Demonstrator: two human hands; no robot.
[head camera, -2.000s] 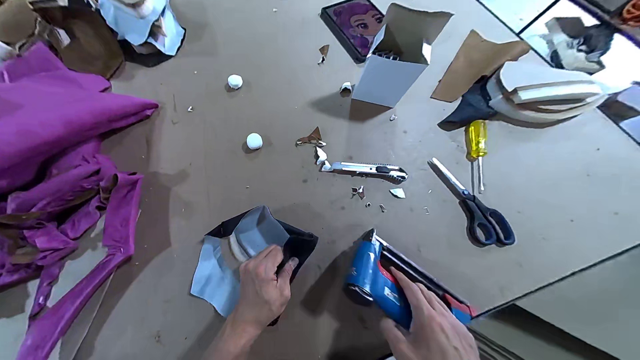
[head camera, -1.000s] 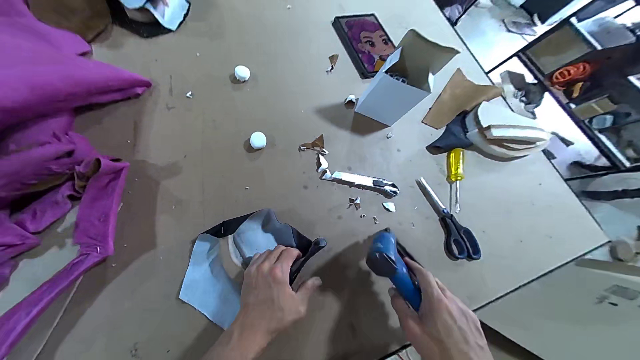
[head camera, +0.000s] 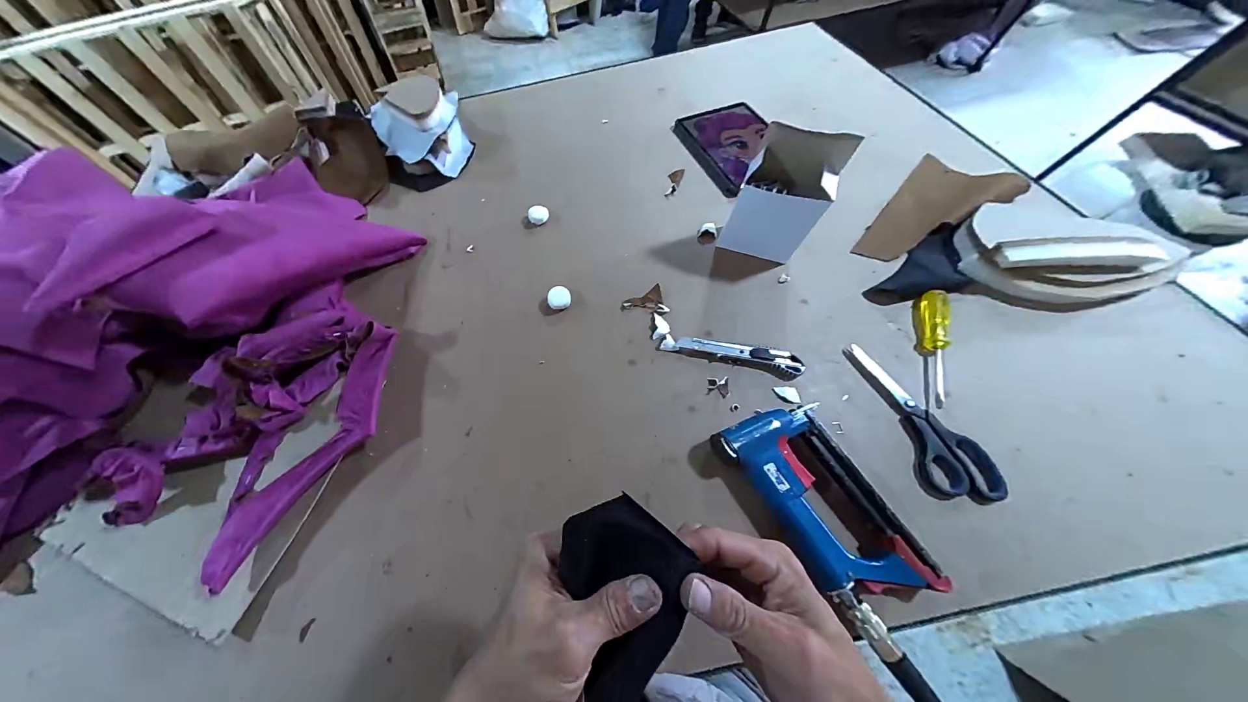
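Observation:
Both my hands hold a piece of black fabric (head camera: 624, 556) at the bottom centre. My left hand (head camera: 575, 624) grips its left side with the thumb on top; my right hand (head camera: 770, 614) pinches its right edge between thumb and fingers. What lies inside or under the fabric is hidden. Just right of my right hand, a blue pneumatic staple gun (head camera: 799, 497) lies on its side, its hose running down. Beyond it are a snap-off utility knife (head camera: 736, 353), black-handled scissors (head camera: 926, 429) and a screwdriver with a yellow handle (head camera: 933, 327).
Magenta fabric (head camera: 195, 263) is heaped at the left over a board. Two white balls (head camera: 558, 297) (head camera: 537, 215), an open cardboard box (head camera: 775, 219), a framed picture (head camera: 723, 146) and foam pieces with fabric (head camera: 1072, 253) lie farther back. Small scraps surround the knife.
My right hand has let go of the staple gun, which now lies on the table, and has joined my left hand at the fabric. The fabric has been lifted and turned. The view has tilted up.

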